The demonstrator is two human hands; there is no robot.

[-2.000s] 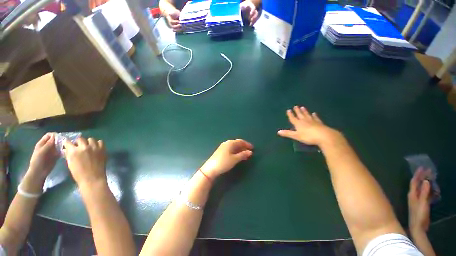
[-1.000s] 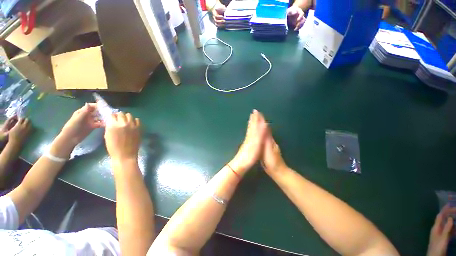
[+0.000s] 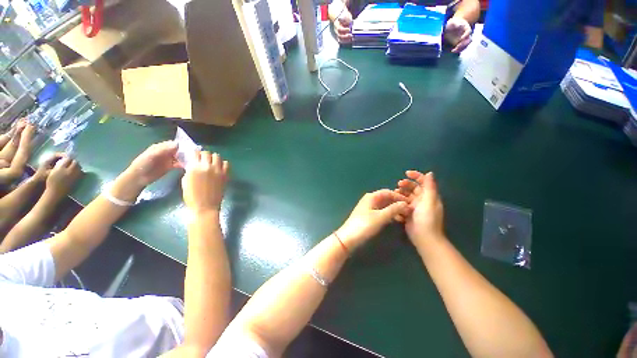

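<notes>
My left hand (image 3: 377, 215) has its thumb and fingers curled together and touches the fingers of my right hand; whether something tiny is between its fingertips cannot be told. My right hand (image 3: 423, 210) is half open, palm turned up and inward, and no object shows in it. A clear zip bag (image 3: 506, 233) lies flat on the dark green table (image 3: 335, 168) to the right of my hands, with small shiny parts inside near its middle and lower right corner.
A person at left holds a clear bag (image 3: 186, 148). A cardboard box (image 3: 223, 66), white cable (image 3: 364, 130), booklet stacks (image 3: 416, 31) and blue carton (image 3: 538, 49) stand or lie ahead. Another person's hands flank the booklets. More hands show at far left.
My palms were pressed together; now they have parted, with the left fingers curled at the right fingers. Earlier my right hand lay over the table. The view has turned left.
</notes>
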